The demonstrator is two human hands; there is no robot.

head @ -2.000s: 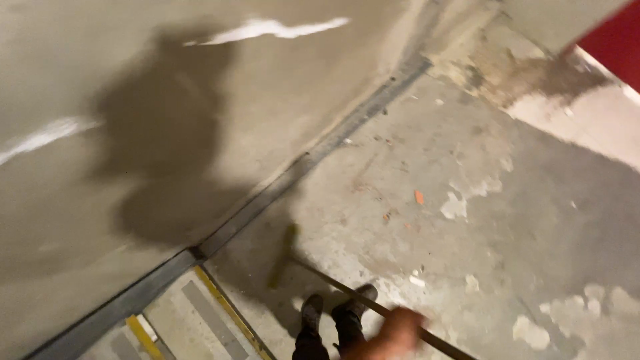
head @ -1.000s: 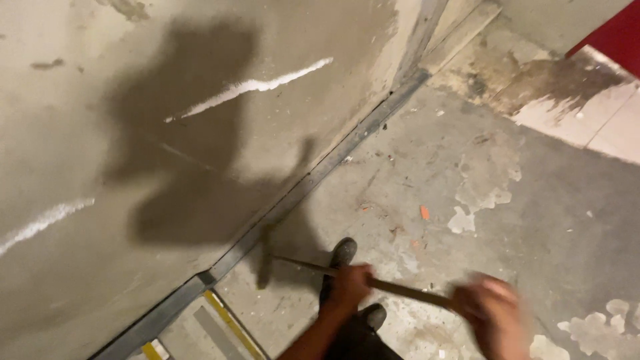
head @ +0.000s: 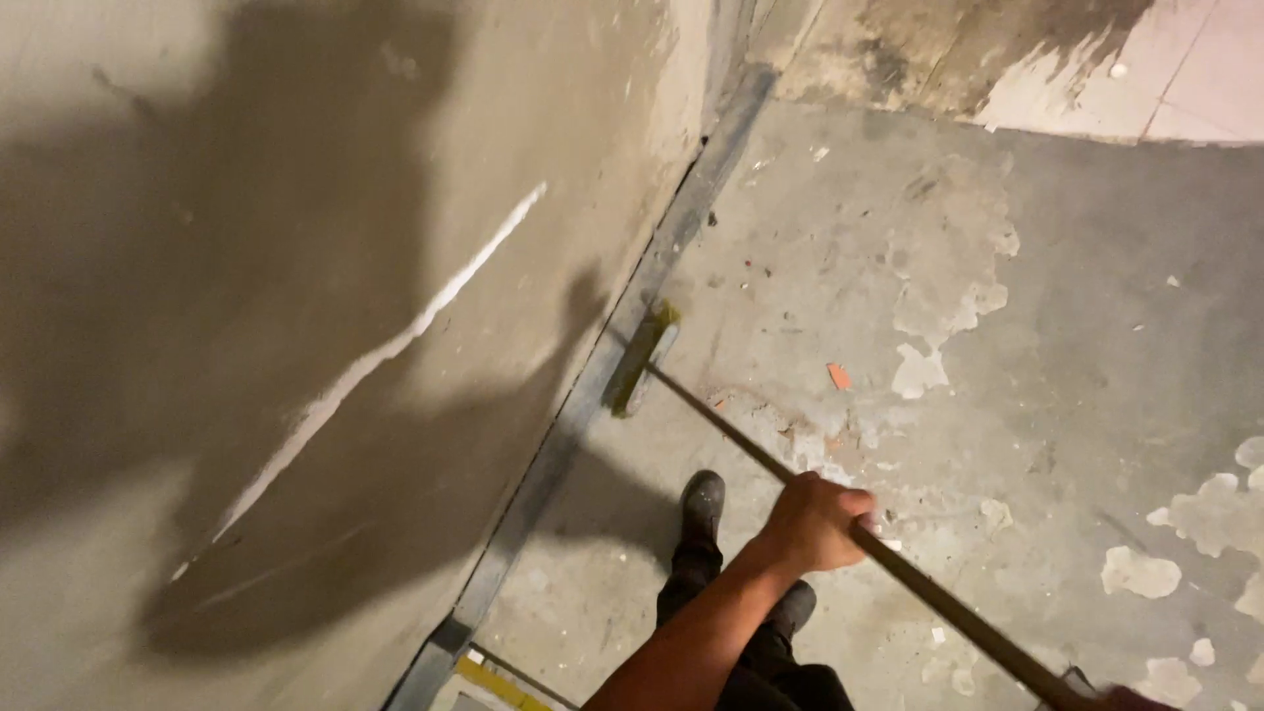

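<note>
A push broom with yellowish-green bristles [head: 642,360] rests on the dark strip where the wall meets the concrete floor. Its long handle [head: 948,597] runs down to the lower right. My left hand [head: 815,523] grips the handle partway along, above my dark boots. At the bottom right edge my right hand [head: 1136,699] is mostly cut off by the frame, at the upper end of the handle; its fingers are barely visible.
A concrete wall [head: 513,296] with a long white crack rises at left. Bits of debris and an orange chip [head: 838,375] lie on the floor [head: 1086,346]. A yellow-edged step [head: 499,683] is at the bottom. A pale painted surface [head: 1185,79] lies at upper right.
The broom head has moved along the wall's base, away from the yellow-edged step. My right hand, in full view one second ago, is now mostly out of frame at the lower right.
</note>
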